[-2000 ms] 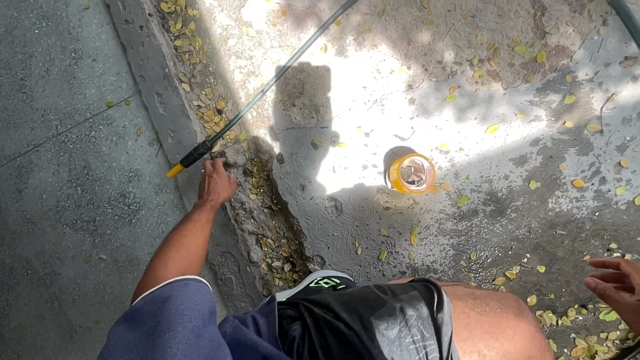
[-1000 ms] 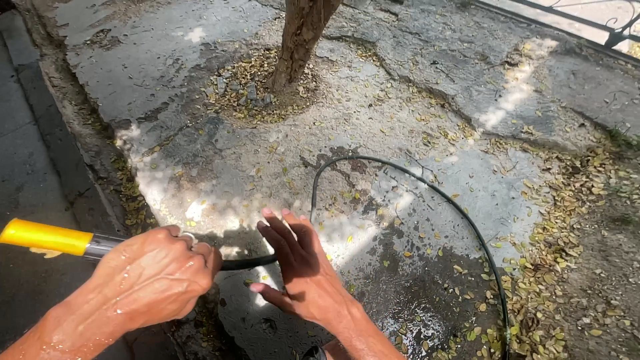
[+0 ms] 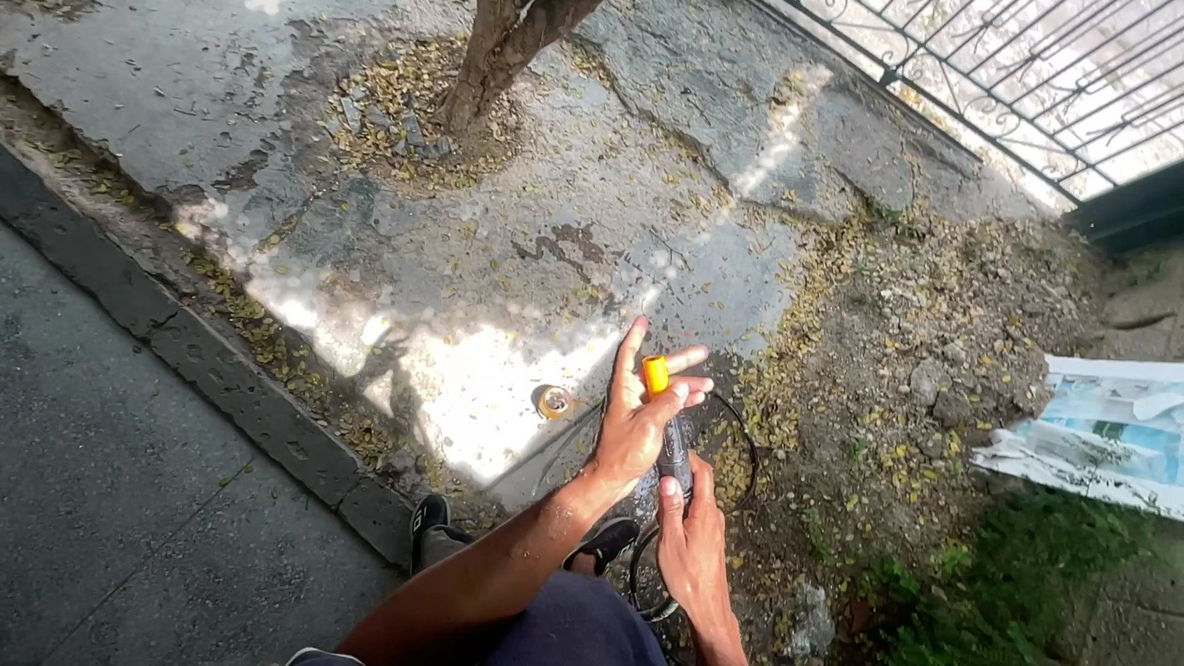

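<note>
My left hand (image 3: 634, 416) is at the yellow-tipped front of a hose nozzle (image 3: 656, 375), thumb laid against it and the other fingers spread. My right hand (image 3: 692, 536) is closed round the dark grip at the nozzle's lower end. The nozzle points up and away from me. A dark hose (image 3: 751, 444) curves on the ground beside my hands. To the left of my left hand, a roll of amber tape (image 3: 555, 401) lies on the sunlit paving.
A tree trunk (image 3: 486, 65) rises ahead among fallen leaves. A stone curb (image 3: 185, 342) runs down the left. At the right are a metal railing (image 3: 994, 92), leafy soil (image 3: 879, 370), a torn printed sheet (image 3: 1101, 430) and green plants (image 3: 999, 583). My shoes (image 3: 606, 541) are below.
The yellow nozzle pointed left one second ago and now points up and away. My left hand has moved to its front end, and my right hand now grips its dark part. The view has shifted strongly.
</note>
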